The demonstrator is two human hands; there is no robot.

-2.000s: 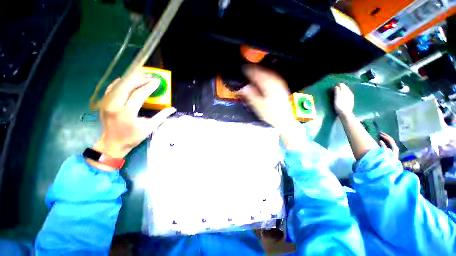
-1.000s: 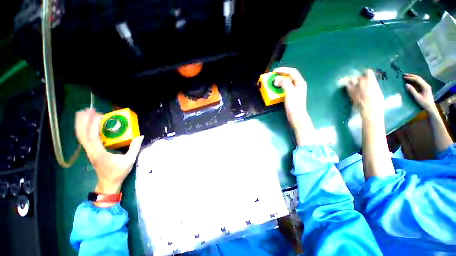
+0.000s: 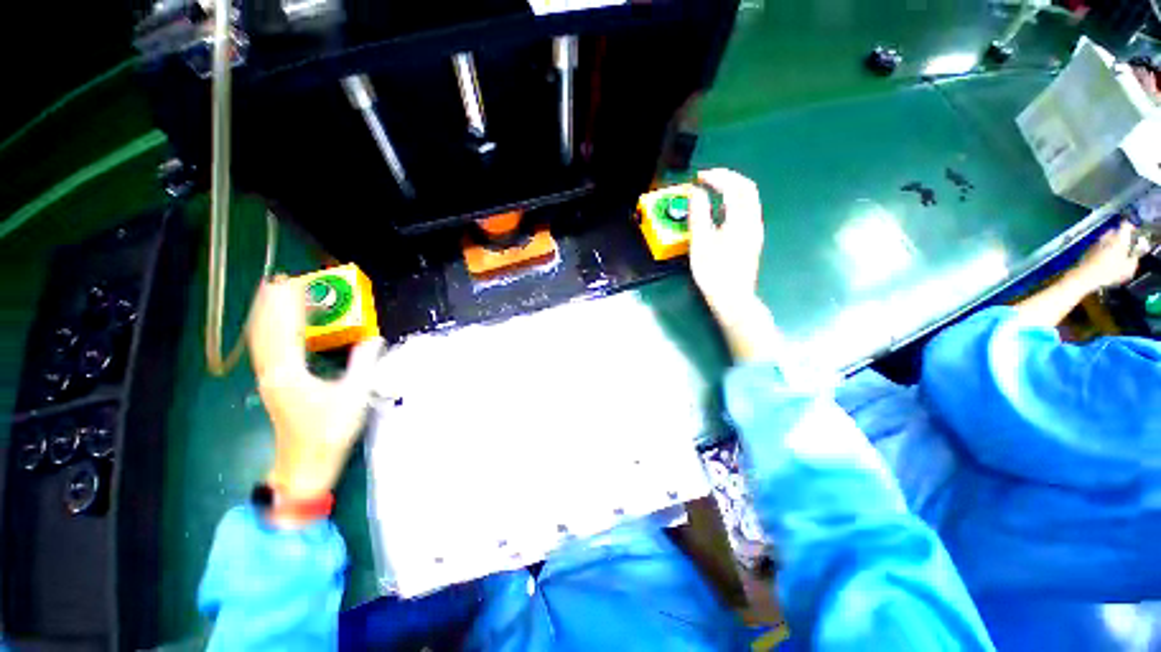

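My left hand [image 3: 303,382] is at the left start button [image 3: 331,303], a green round button on a yellow box, with fingers spread around its left and near sides. My right hand [image 3: 732,236] is at the right start button [image 3: 668,217], its fingers curled over the box's right side. Both hands look empty. Between them the orange press head [image 3: 499,223] is down close to the orange fixture [image 3: 512,254] of the black press [image 3: 433,121]. Whether a part sits between them is hidden. A white sheet or tray [image 3: 541,439] lies in front, overexposed.
A black parts tray [image 3: 140,510] with several round black components stands at left. A yellowish air hose [image 3: 218,191] hangs beside the press. Small dark pieces [image 3: 936,189] lie on the green bench near a white box [image 3: 1082,121]. Another person's blue sleeve [image 3: 1019,420] is at right.
My right hand has gone from the fixture to the right button. The press head has come down against the fixture. The view has shifted, and the other person's hands have left the bench top.
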